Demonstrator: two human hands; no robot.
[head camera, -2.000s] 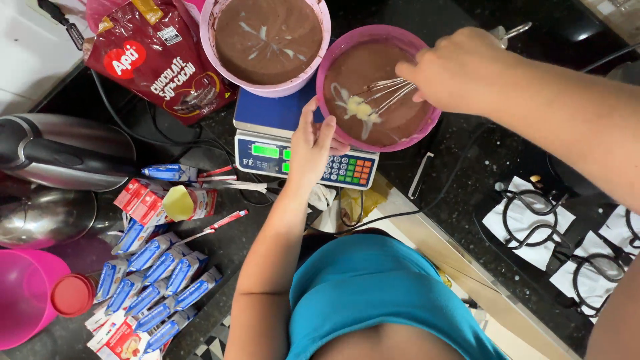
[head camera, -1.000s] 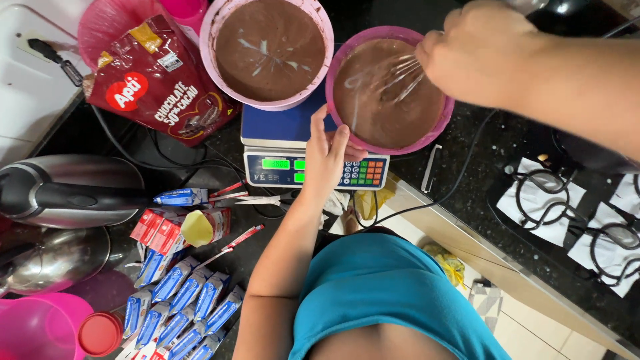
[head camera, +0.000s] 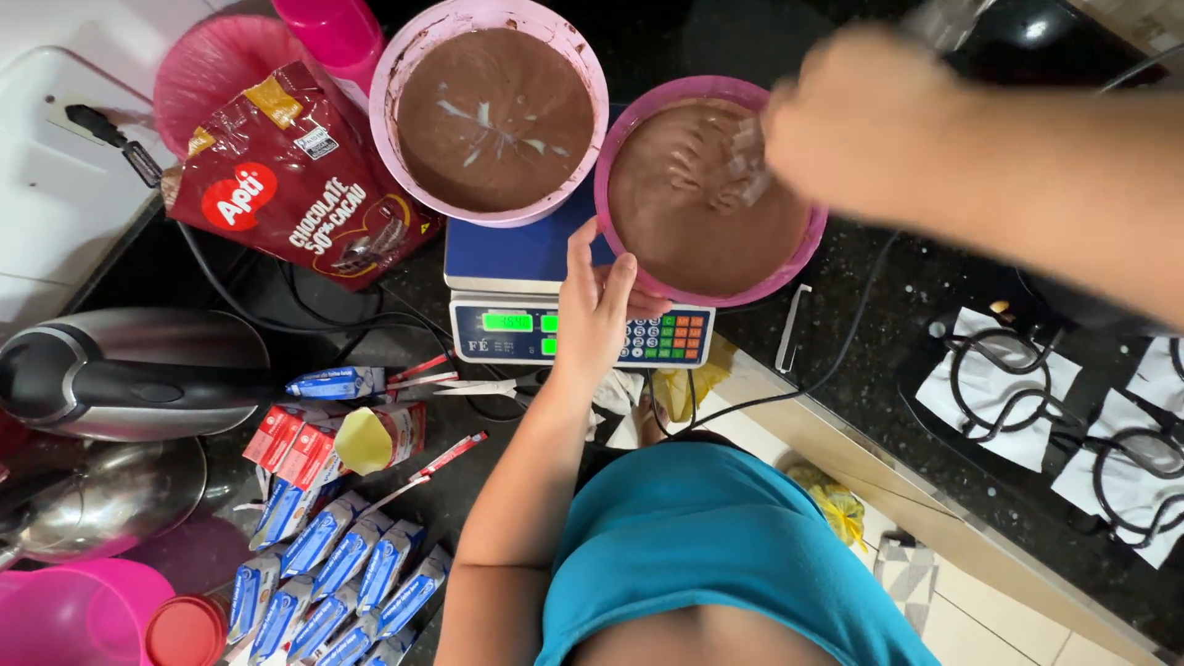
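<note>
My left hand (head camera: 606, 301) grips the near left rim of a pink plastic bowl (head camera: 708, 291) holding smooth brown chocolate mixture (head camera: 698, 217). My right hand (head camera: 856, 125), blurred, is closed on a wire whisk (head camera: 745, 171), its wires dipped in the mixture at the bowl's right part. A second, light pink bowl (head camera: 393, 153) of brown mixture with pale streaks on top rests over a digital kitchen scale (head camera: 523, 254), left of the first bowl. The scale's lit display and part of its keypad show beside my left wrist. How the first bowl is supported underneath is hidden.
An Apti chocolate powder bag (head camera: 305, 185) stands at the left. Below it are an electric kettle (head camera: 148, 370), several blue and white cartons (head camera: 319, 546), a pink container (head camera: 83, 610) and a red lid (head camera: 185, 631). A cable (head camera: 832, 361) crosses the counter edge. Stove burner grates (head camera: 1004, 384) lie right.
The pale yellowish streaks seen earlier in the right bowl have blended into the brown mixture. My right hand with the whisk has kept moving over that bowl; my left hand has stayed at its rim.
</note>
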